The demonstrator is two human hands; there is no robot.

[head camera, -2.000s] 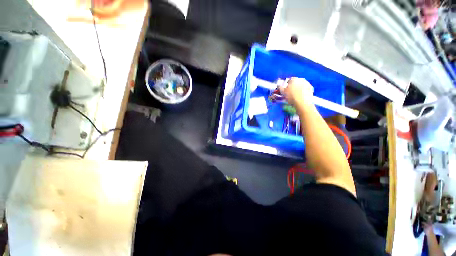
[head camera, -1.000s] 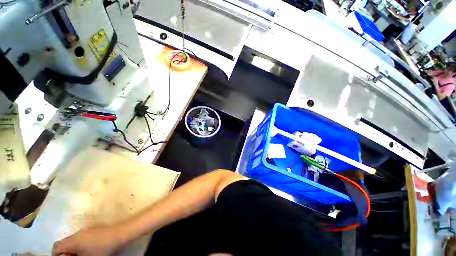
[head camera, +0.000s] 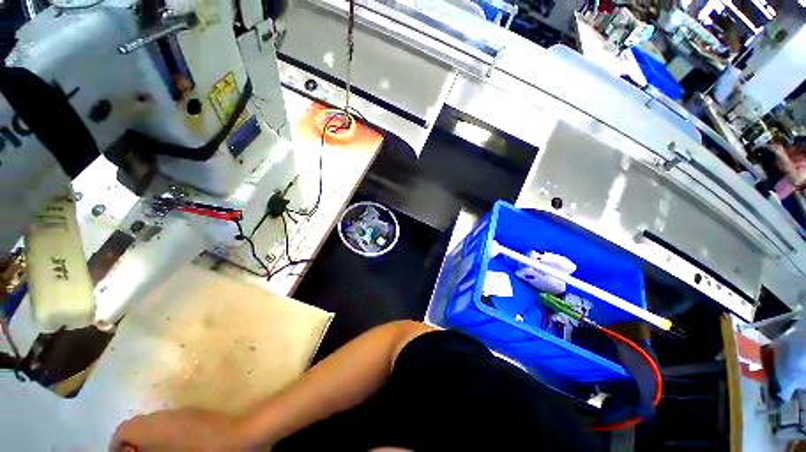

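My right hand (head camera: 172, 433) is at the lower left, low over the work surface and partly cut off by the bottom edge. Its fingers look bent, but whether they hold anything cannot be told. My forearm crosses in front of the pale wooden extension table (head camera: 221, 335). My left hand is out of the picture. The white sewing machine (head camera: 71, 62) stands at the upper left, with a black strap round its arm. A red-handled tool (head camera: 208, 212) lies on the machine bed. No fabric panel shows.
A blue plastic bin (head camera: 468, 305) beside me holds a white rod, a green-and-red cable and white pieces. A round scrap bin (head camera: 369, 229) stands on the floor between bin and machine table. White tables (head camera: 610, 177) run behind. A wooden-edged table (head camera: 730, 380) is at the right.
My right hand has left the blue bin and come across to the work surface at lower left. The view has swung left, bringing the machine in. The red-handled tool has not visibly moved since one second ago.
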